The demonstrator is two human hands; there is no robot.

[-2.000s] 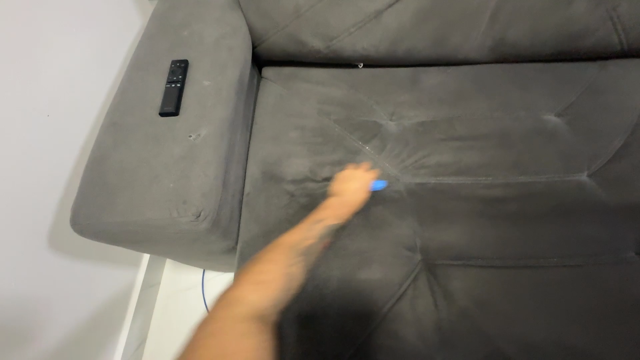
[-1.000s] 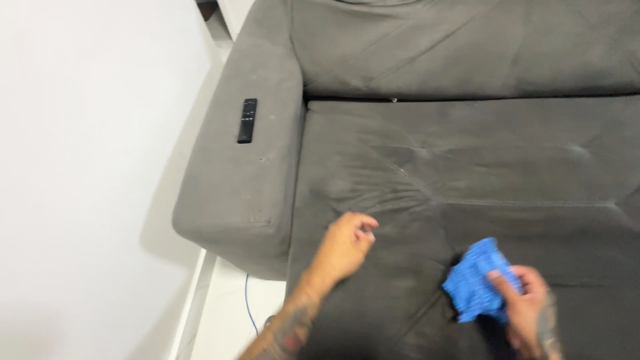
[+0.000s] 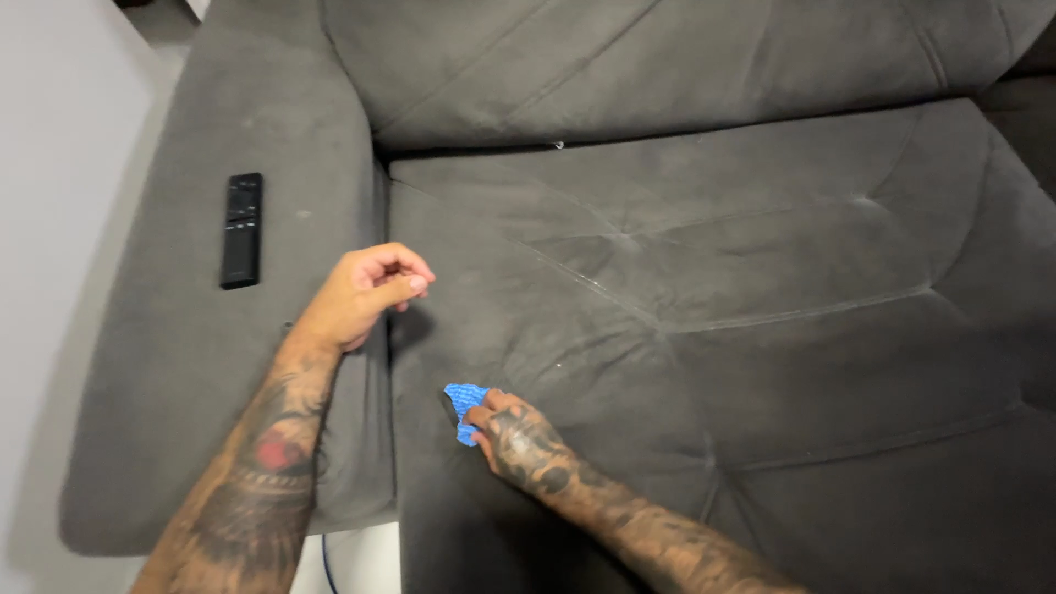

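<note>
My right hand [image 3: 516, 437] grips a bunched blue cloth [image 3: 467, 403] with a ribbed texture, low over the left part of the grey sofa seat [image 3: 792, 264]. Part of the cloth is hidden under the fingers. Higher up and to the left, my left hand [image 3: 371, 293] hovers by the gap between the armrest and the seat, fingers loosely curled and apart, holding nothing. Small pale specks show on the seat's stitched seams, and a small white bit [image 3: 559, 145] lies at the crease below the backrest.
A black remote control [image 3: 242, 231] lies on the sofa's armrest [image 3: 173, 371]. The tufted backrest [image 3: 627, 58] rises behind the seat. A white wall [image 3: 49, 165] runs along the left, and a dark cable [image 3: 327, 565] shows near the light floor below the armrest.
My right hand has moved left across the seat with the blue cloth, toward the armrest. My left hand is now beside the gap at the armrest; one second ago it was over the seat.
</note>
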